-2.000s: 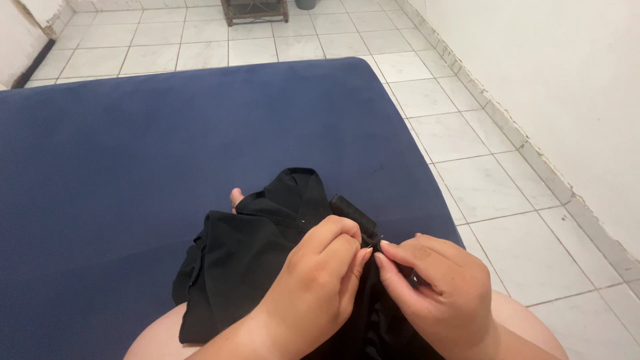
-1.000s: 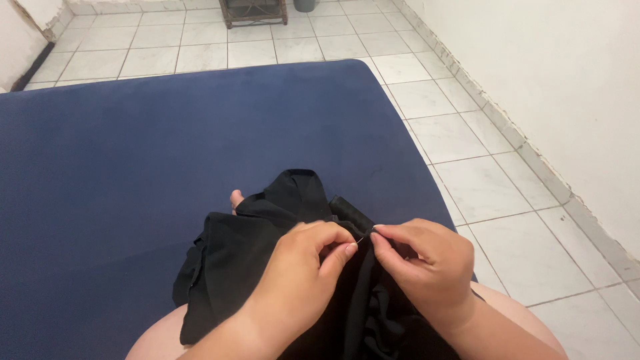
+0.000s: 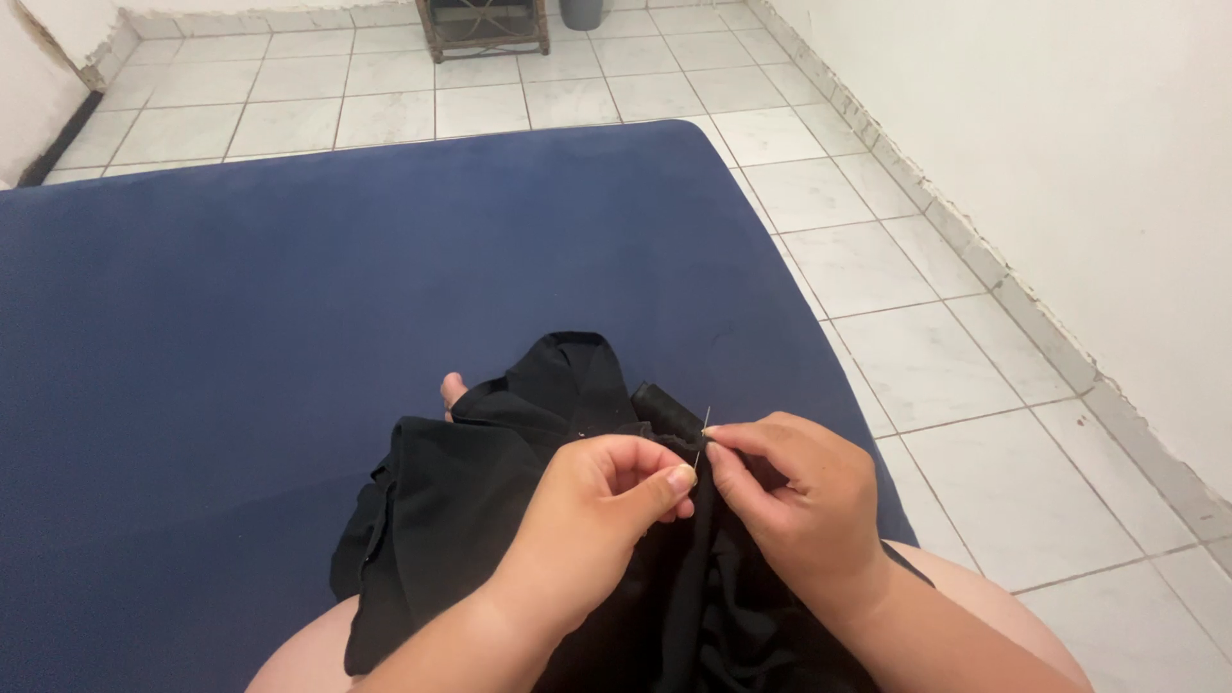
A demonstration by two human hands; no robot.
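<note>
Black fabric (image 3: 472,500), a garment or cloth, lies bunched across my lap and on the bed. Above it, my left hand (image 3: 616,510) pinches the lower end of a thin sewing needle (image 3: 697,460) between thumb and forefinger. My right hand (image 3: 799,491) closes its thumb and forefinger on the needle's upper part, whose tip sticks out above the fingers. Whether thread runs through the needle cannot be told. Just behind the fingertips, a dark cylinder (image 3: 669,412), perhaps a thread spool, rests against the fabric.
A bed or mattress with a blue cover (image 3: 337,289) is under the fabric. Toes (image 3: 452,390) show beyond the cloth. Pale floor tiles (image 3: 1039,481) and a white wall (image 3: 1039,144) are at the right. A brown rack (image 3: 486,43) and a grey bin (image 3: 580,12) stand at the far side.
The needle now shows upright between my hands. My left fingertips are lower than two seconds ago, when both hands met close together at the fabric.
</note>
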